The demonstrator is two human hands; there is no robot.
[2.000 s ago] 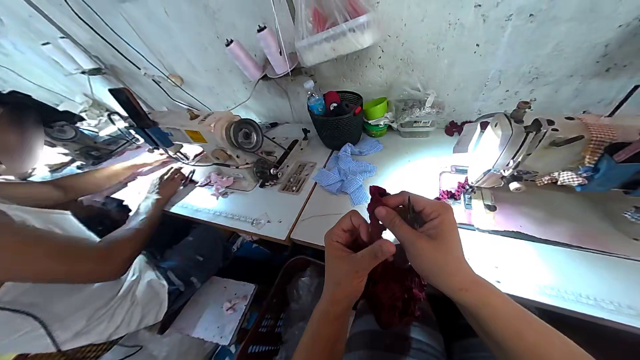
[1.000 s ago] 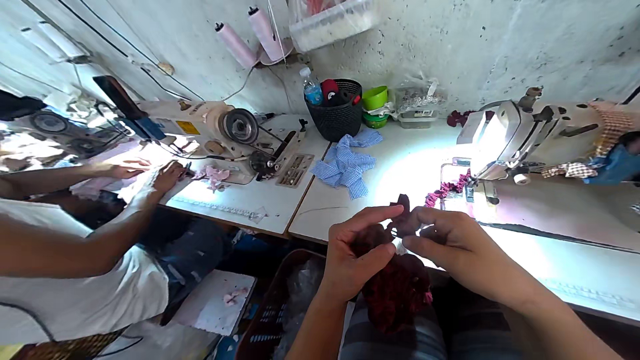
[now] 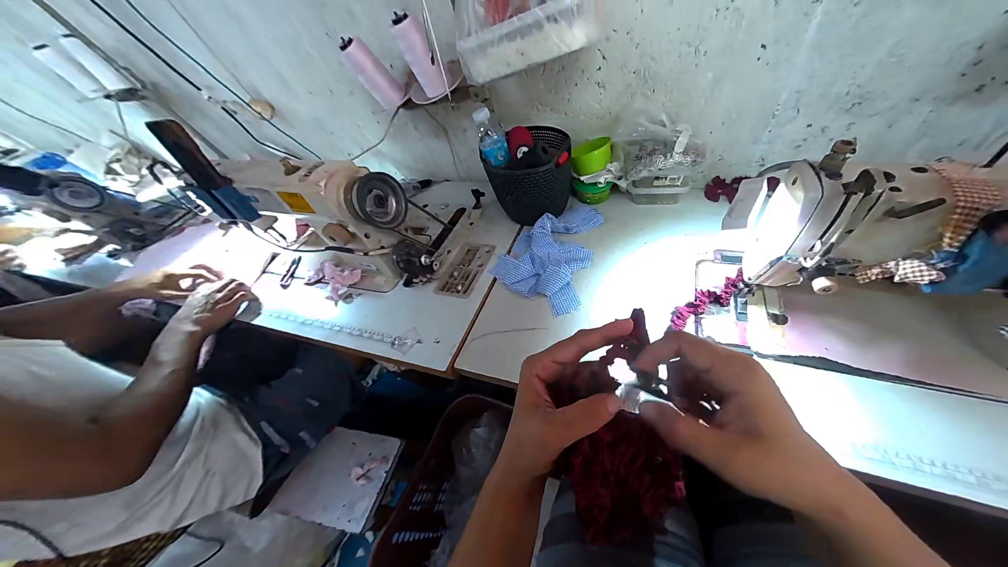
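Observation:
My left hand (image 3: 551, 402) and my right hand (image 3: 724, 402) meet low in the centre over my lap, both pinching gathered dark red fabric (image 3: 626, 465). A narrow end of it stands up between the fingertips, and a small pale piece shows between the thumbs. The rest of the fabric hangs below in a ruffled bunch. Beyond my right hand, a crinkled dark red strip (image 3: 709, 299) lies at the needle area of a sewing machine (image 3: 819, 213). My fingers partly hide what they hold.
A co-worker's hands (image 3: 209, 299) are at another sewing machine (image 3: 315, 197) on the left. Blue checked fabric (image 3: 547, 264), a black basket (image 3: 529, 185) and a green cup (image 3: 591, 156) stand or lie behind my hands. A plastic crate (image 3: 425, 480) is below the table edge.
My hands stay together on the dark red fabric while the fingers shift their hold. A pale piece now shows between my thumbs. The co-worker's hands have moved nearer the table's front edge.

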